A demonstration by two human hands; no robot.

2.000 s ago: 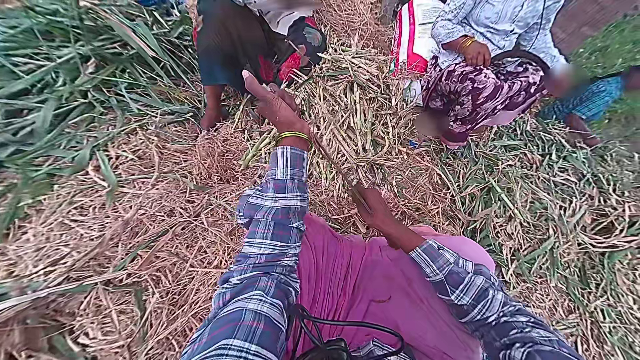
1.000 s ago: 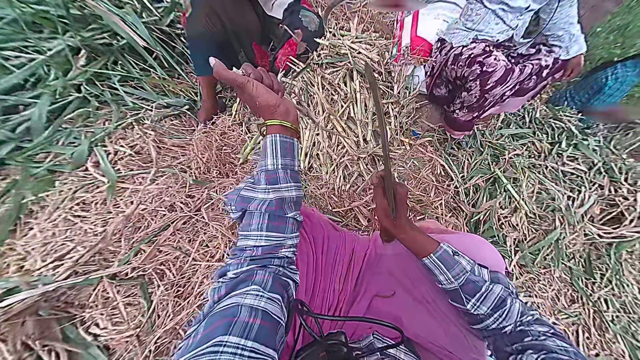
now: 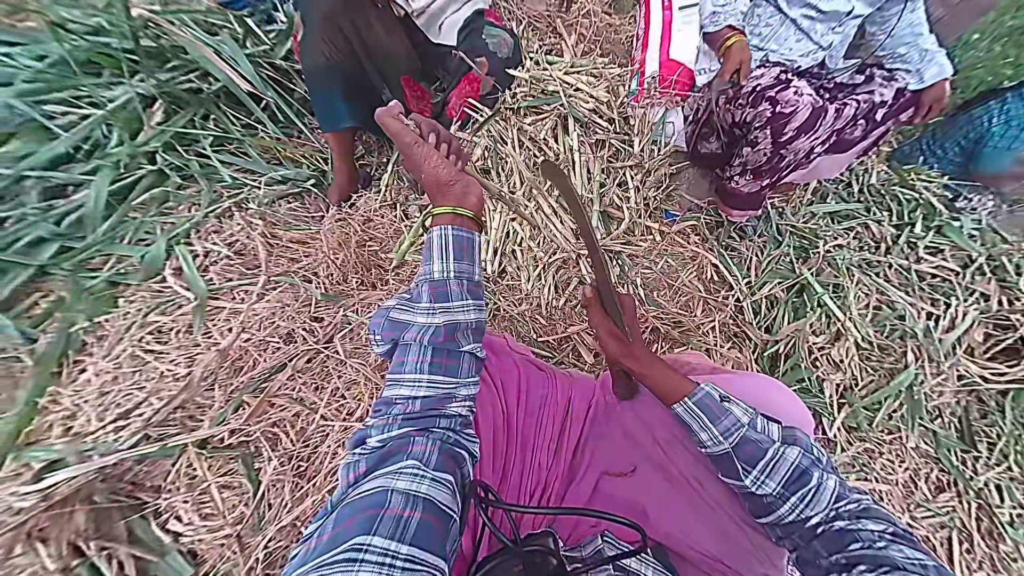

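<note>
In my right hand (image 3: 614, 324) is the handle end of a long, dark, curved blade (image 3: 588, 232), which points up and away over the straw. My left hand (image 3: 432, 156), with yellow-green bangles at the wrist, is raised to the left of the blade, apart from it. Its fingers are curled around something small and pale that I cannot make out. Beyond and between my hands lies a heap of pale cut stalks (image 3: 552, 104). Pink cloth (image 3: 560, 432) covers my lap.
A person in dark clothing (image 3: 352, 72) sits close beyond my left hand. Another person in a patterned skirt (image 3: 788, 128) sits at the upper right, beside a red and white sack (image 3: 668, 48). Green leafy stalks (image 3: 160, 120) lie at the left; a black cable (image 3: 576, 512) crosses my lap.
The blade, near my left hand two seconds ago, now stands apart from it, further right. My left hand has moved slightly left and nearer since then.
</note>
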